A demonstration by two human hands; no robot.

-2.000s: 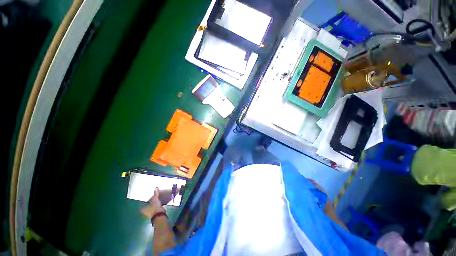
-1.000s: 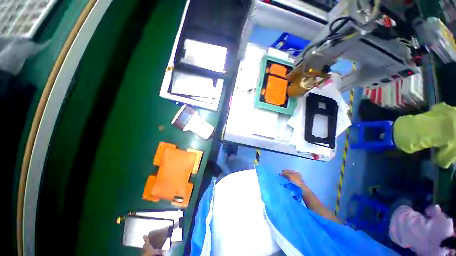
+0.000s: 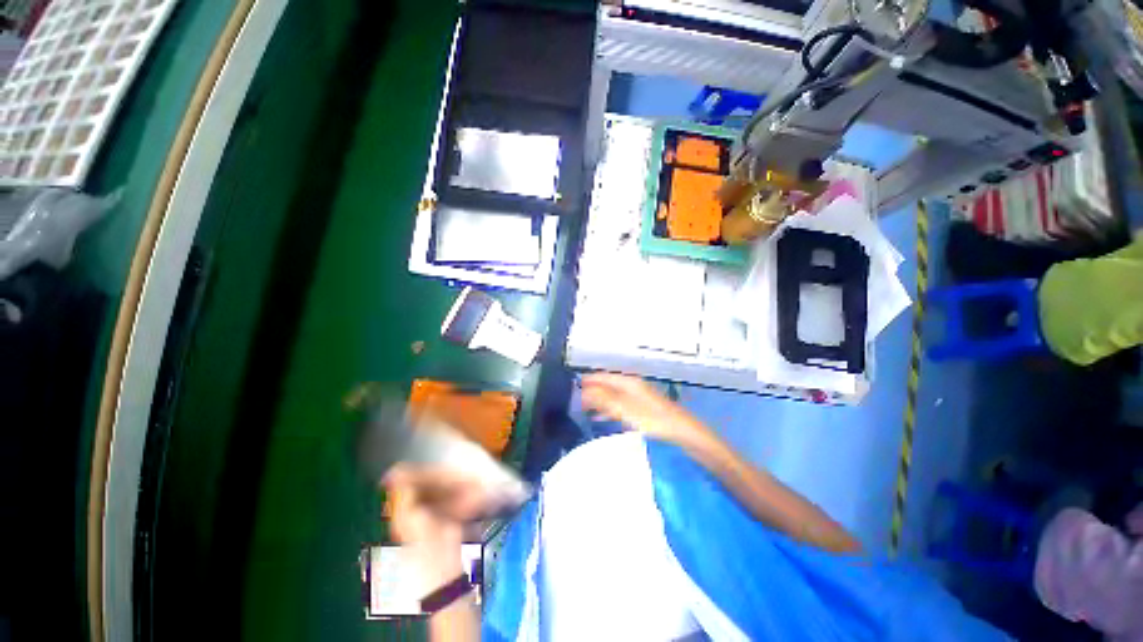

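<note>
My left hand (image 3: 426,502), blurred, holds a flat grey-white display panel (image 3: 451,458) tilted above the orange fixture (image 3: 470,408) on the green bench and partly hides the fixture. Another display panel (image 3: 389,583) lies on the bench below the fixture, partly behind my left wrist. My right hand (image 3: 621,399) is in front of my body near the machine bed's edge, with fingers apart and nothing seen in it.
Black trays (image 3: 520,75) with bright panels lie at the bench's back. A white-yellow device (image 3: 495,329) lies nearer. On the white machine bed (image 3: 633,314) are an orange nest plate (image 3: 696,207) and a black frame (image 3: 821,301) on white sheets. A person's yellow-green sleeve (image 3: 1097,307) is at right.
My left hand has lifted a panel off the bench and moved it up over the orange fixture; one panel stays below. My right hand has moved left and up, towards the bench.
</note>
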